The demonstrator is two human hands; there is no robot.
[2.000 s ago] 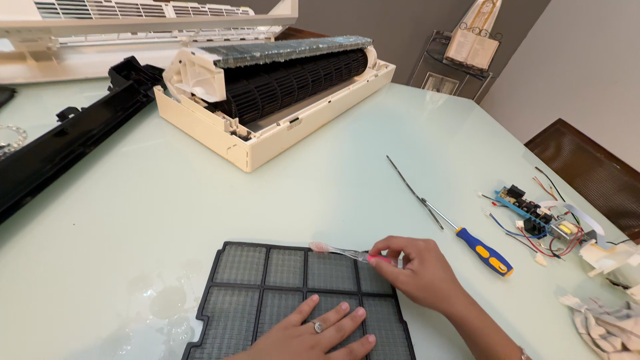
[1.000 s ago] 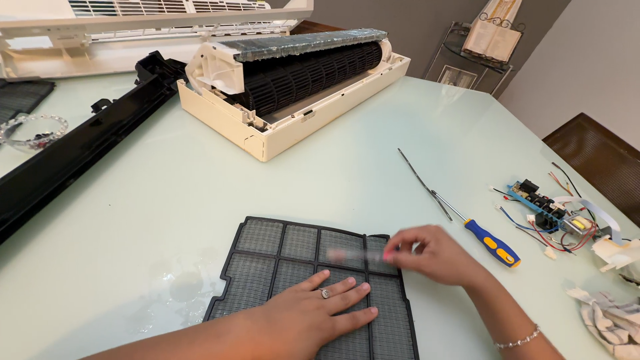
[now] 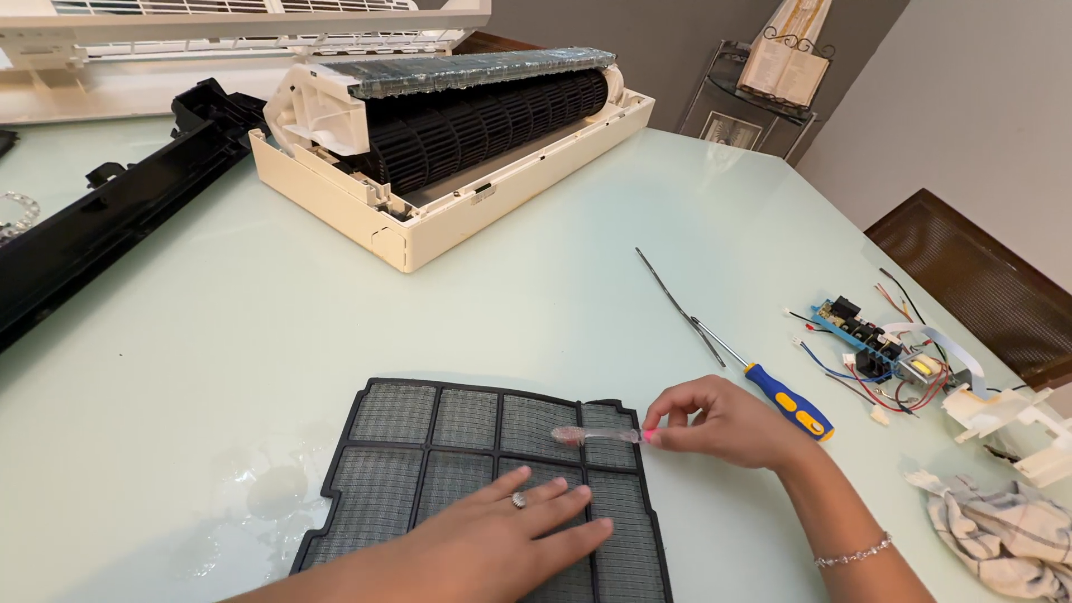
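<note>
A black-framed mesh air filter (image 3: 466,416) lies on the glass table at the lower middle, its near edge out of frame. My left hand (image 3: 511,536), a ring on one finger, rests flat on the mesh with its fingers spread. Between the thumb and fingers of my right hand (image 3: 712,423) is the pink part of a toothbrush (image 3: 610,435) with a clear handle. The brush head is over the filter's upper right part, at the mesh; whether its bristles touch cannot be told. A blue and yellow screwdriver (image 3: 787,400) lies just beyond my right hand, its shaft against a thin dark rod (image 3: 670,295).
An air conditioner's cream base (image 3: 452,230) with a black blower wheel (image 3: 494,126) stands at the back. A long black plastic trough (image 3: 109,218) lies left. At right are a wired circuit board (image 3: 863,331) and a checked cloth (image 3: 997,528). Water (image 3: 251,494) wets the table left of the filter.
My right hand has shifted over the filter's upper right area with the toothbrush, which was blurred by motion a second ago. My left hand stays flat on the mesh.
</note>
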